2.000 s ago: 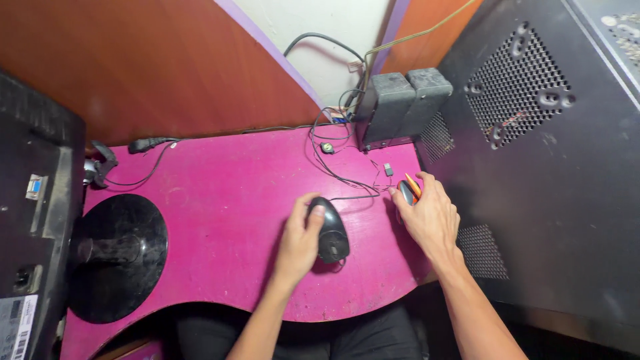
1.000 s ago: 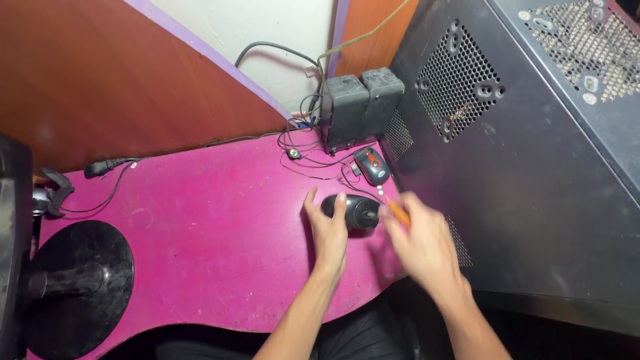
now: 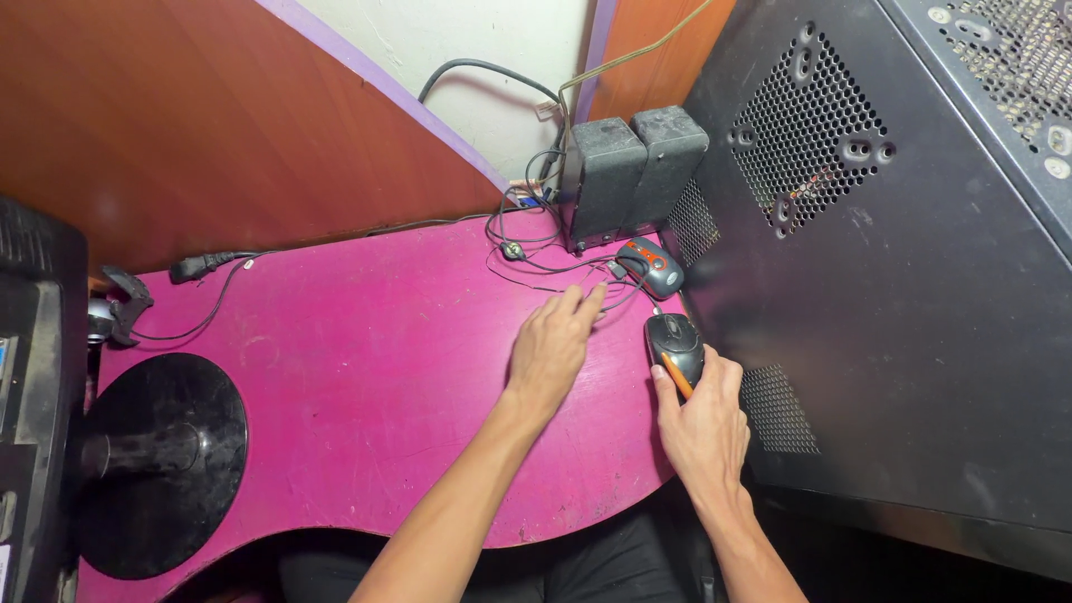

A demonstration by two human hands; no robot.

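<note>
My right hand (image 3: 708,410) holds a black computer mouse (image 3: 672,337) near the right edge of the pink desk (image 3: 377,402). An orange, stick-like thing (image 3: 677,374) lies between its fingers, against the mouse. My left hand (image 3: 557,339) is spread low over the desk, left of that mouse, with nothing seen in it; its fingertips are beside thin black cables (image 3: 569,270). Behind the held mouse rests a second mouse (image 3: 651,266), grey with red buttons, with a small dark plug (image 3: 617,270) at its left.
Two dusty black speakers (image 3: 607,180) stand at the back corner. A large black perforated metal case (image 3: 871,276) borders the right side. At left are a monitor's round black base (image 3: 159,465), a webcam-like device (image 3: 126,306) and a power cable plug (image 3: 197,266).
The black mouse has moved from mid-desk to the right edge, into my right hand. My left hand has let go of it. The red-buttoned mouse now lies by the speakers.
</note>
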